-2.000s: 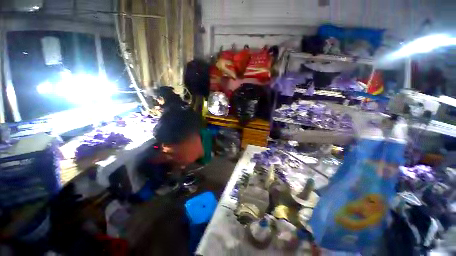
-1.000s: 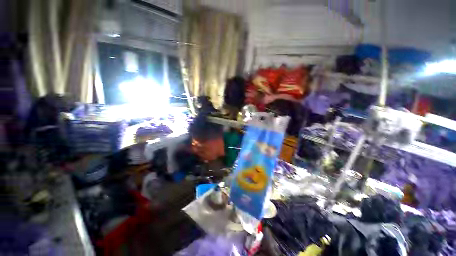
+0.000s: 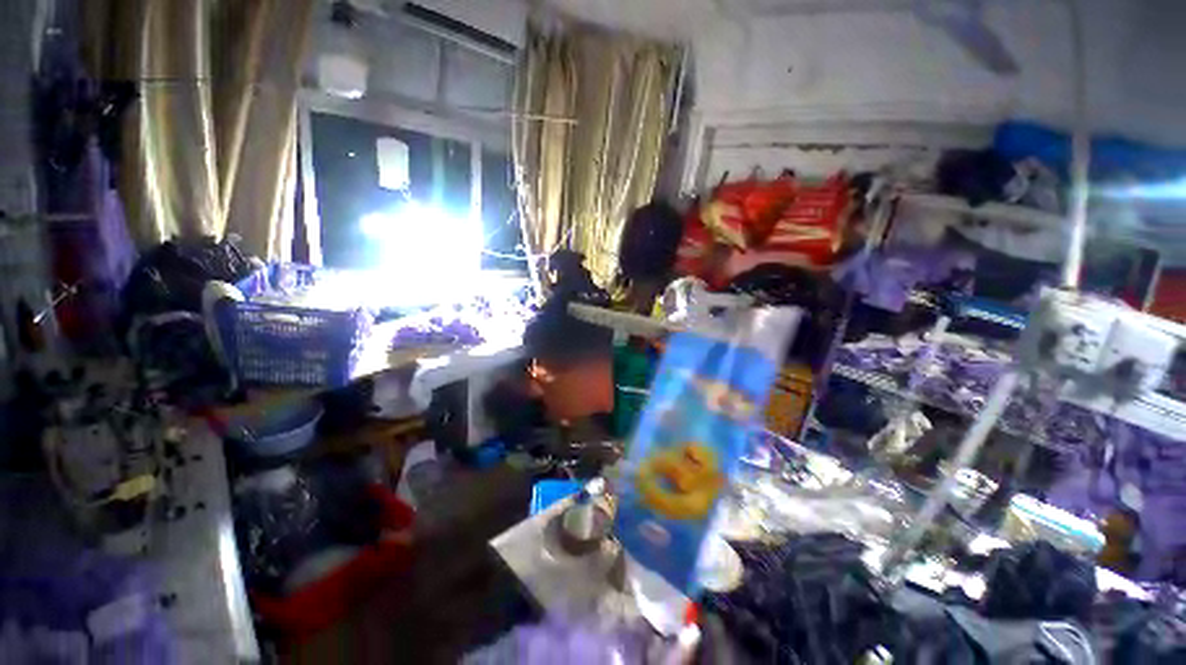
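Note:
No hand of mine is in the picture. Nearest in front, a blue plastic package with a yellow round print stands or hangs upright. A flat pale board lies beside its lower end, with a grey-brown cone on it. Pale purple fabric shows at the bottom edge, blurred. Dark fabric bundles lie to the right. What holds the package up cannot be told.
A person in dark clothes is by the bright window table. A blue basket, a red crate and a white table edge are at left. A slanted pole and shelves are at right.
The view has swung left. The blue package, at the right two seconds ago, now shows near the middle. The blue basket, red crate and left table have come into fuller view.

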